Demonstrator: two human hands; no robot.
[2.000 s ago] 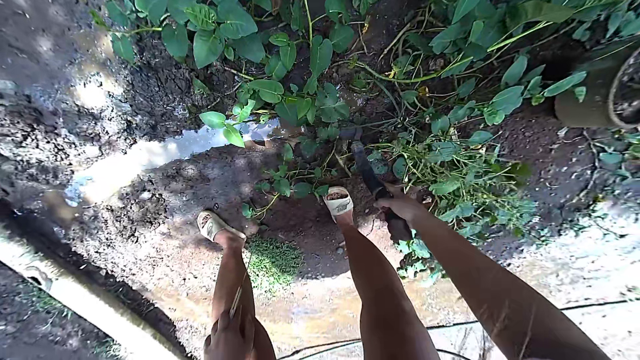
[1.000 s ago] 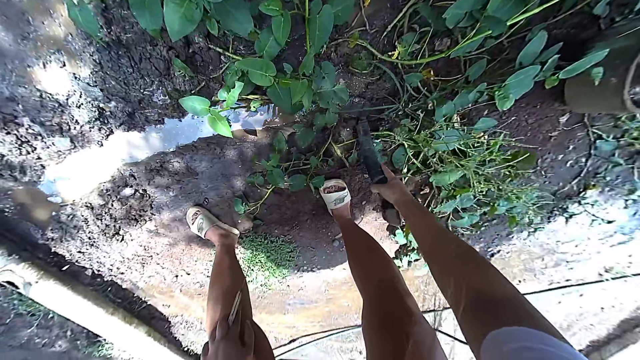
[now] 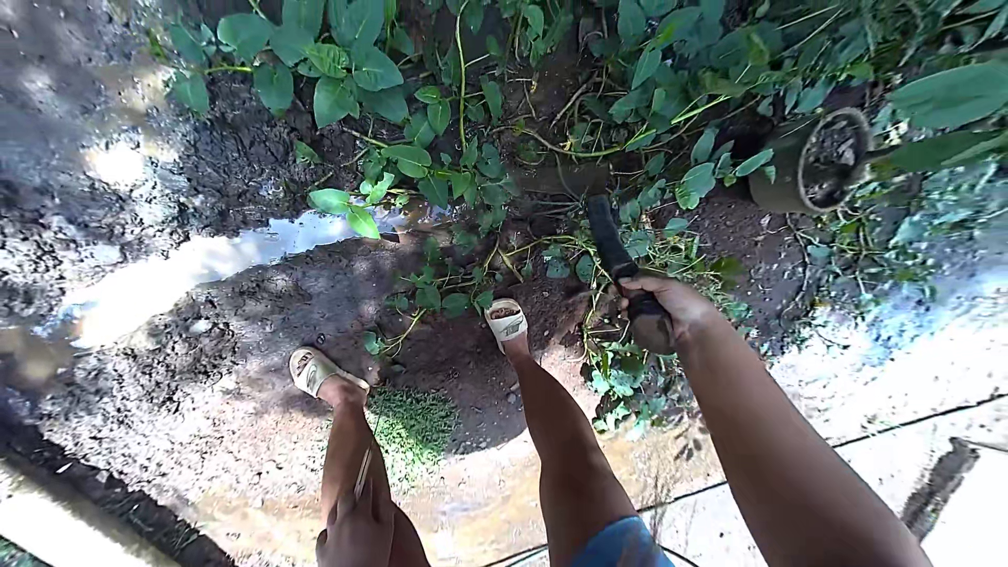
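My right hand (image 3: 661,303) grips a long dark hand tool (image 3: 608,236), whose kind I cannot tell for sure. Its far end lies among vine stems and leaves, and its thick rounded end shows below my fist. At the bottom left, my left hand (image 3: 356,524) is low against my left leg, with a thin pale strip, perhaps a stick, above it; its fingers are unclear. Broad-leaved green plants (image 3: 409,161) spread over the dark soil beyond my feet. Leafy stems (image 3: 622,378) also lie just below the tool.
My feet, in pale slide sandals (image 3: 505,321), stand on damp soil. A muddy puddle (image 3: 197,260) stretches to the left. An upright-rimmed round pot (image 3: 833,161) holding soil lies tilted at right. A low grass patch (image 3: 413,429) and a pale concrete edge (image 3: 63,512) are nearer.
My right hand keeps hold of the dark tool, which shows at a different angle from before. The view has shifted, and more of the pot shows than one second ago.
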